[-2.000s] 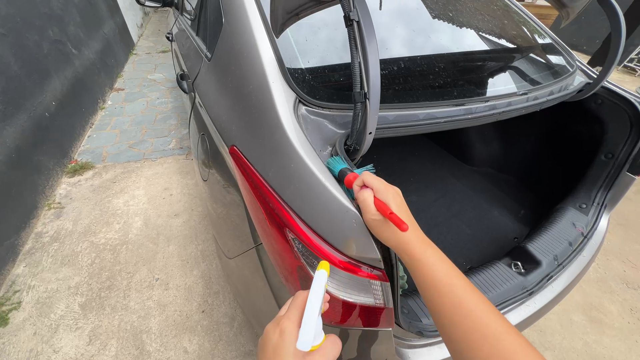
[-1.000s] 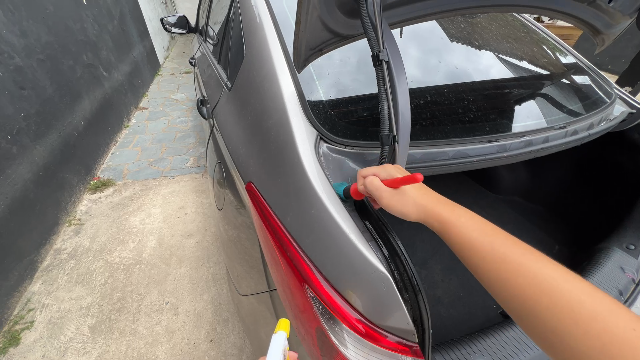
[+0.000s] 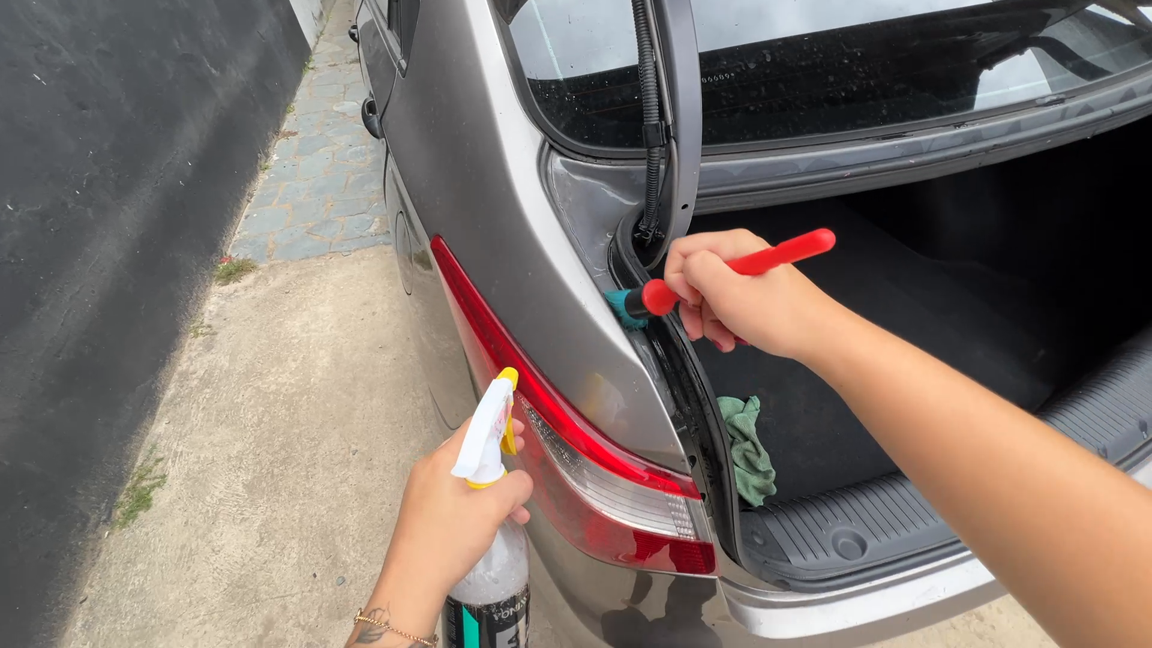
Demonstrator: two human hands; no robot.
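Observation:
My right hand (image 3: 742,292) grips a detailing brush (image 3: 781,252) with a red handle. Its teal bristles touch the painted channel beside the black rubber trunk seal (image 3: 688,387) of a grey car. Around the neck of a spray bottle (image 3: 493,562) with a white and yellow trigger head, my left hand (image 3: 468,504) is closed, just left of the red and clear tail light (image 3: 576,450). A crumpled green cloth (image 3: 747,450) lies inside the trunk opening near the seal.
The raised trunk lid's hinge arm (image 3: 684,117) and a corrugated cable sleeve rise above the right hand. Behind them is the rear window (image 3: 810,90). A ribbed sill trim (image 3: 864,522) edges the trunk. A dark wall (image 3: 135,162) runs along the left, beside concrete ground (image 3: 270,405).
The brush has moved down along the channel since one second ago. My left hand and the spray bottle have come further into view. The view has shifted.

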